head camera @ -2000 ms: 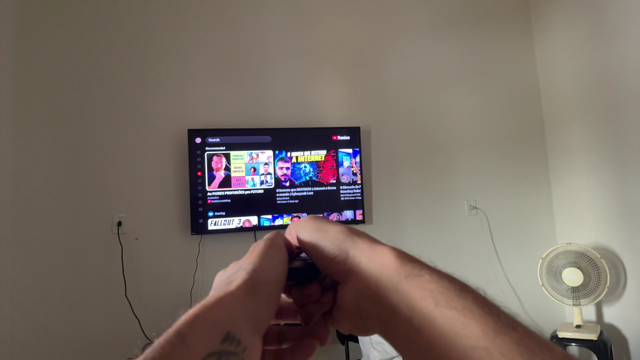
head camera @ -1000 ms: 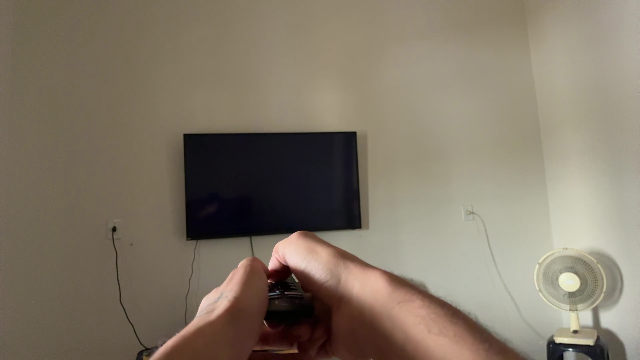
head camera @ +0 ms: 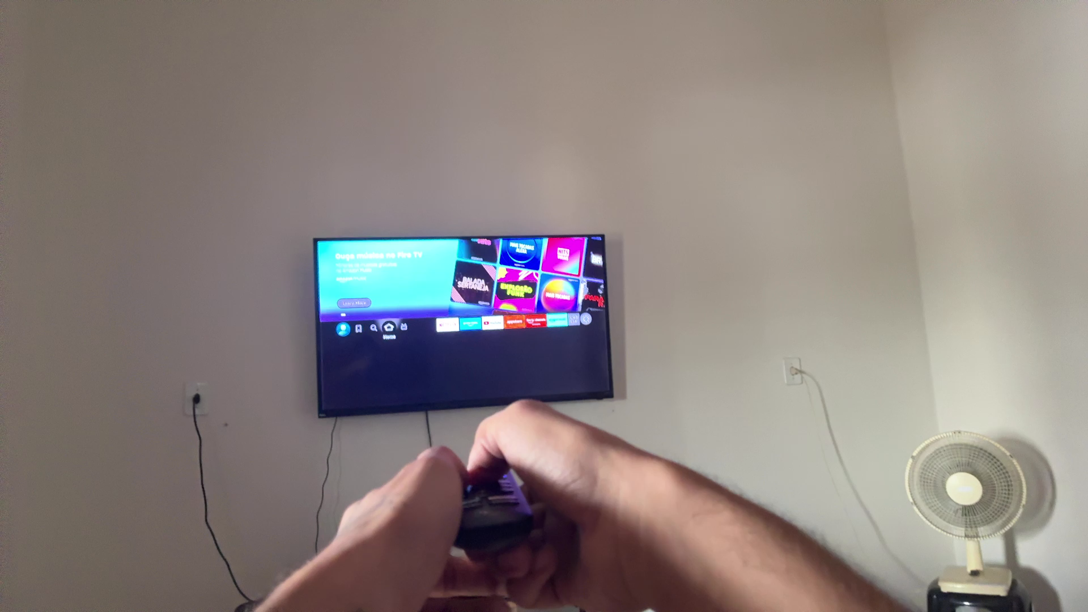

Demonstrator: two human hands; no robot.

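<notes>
A dark remote control [head camera: 495, 520] points away from me, its near end toward the camera, low in the middle of the view. My left hand [head camera: 406, 510] wraps its left side, and my right hand [head camera: 552, 476] holds its right side with the thumb bent over the top. Fingers of both hands meet beneath it, partly hidden. Beyond the hands, a flat television [head camera: 463, 365] hangs on the wall, lit with a home menu: a bright banner above, a row of small app tiles below.
A cream table fan [head camera: 965, 489] stands on a black object [head camera: 971, 600] at the lower right. A black cord [head camera: 202, 484] runs down from the left wall outlet [head camera: 195, 399], and a pale cord [head camera: 837, 450] from the right outlet [head camera: 791, 371]. Thin cables hang below the television.
The television screen has gone from rows of video thumbnails to dark, and now shows a home menu. Both hands have stayed around the remote control.
</notes>
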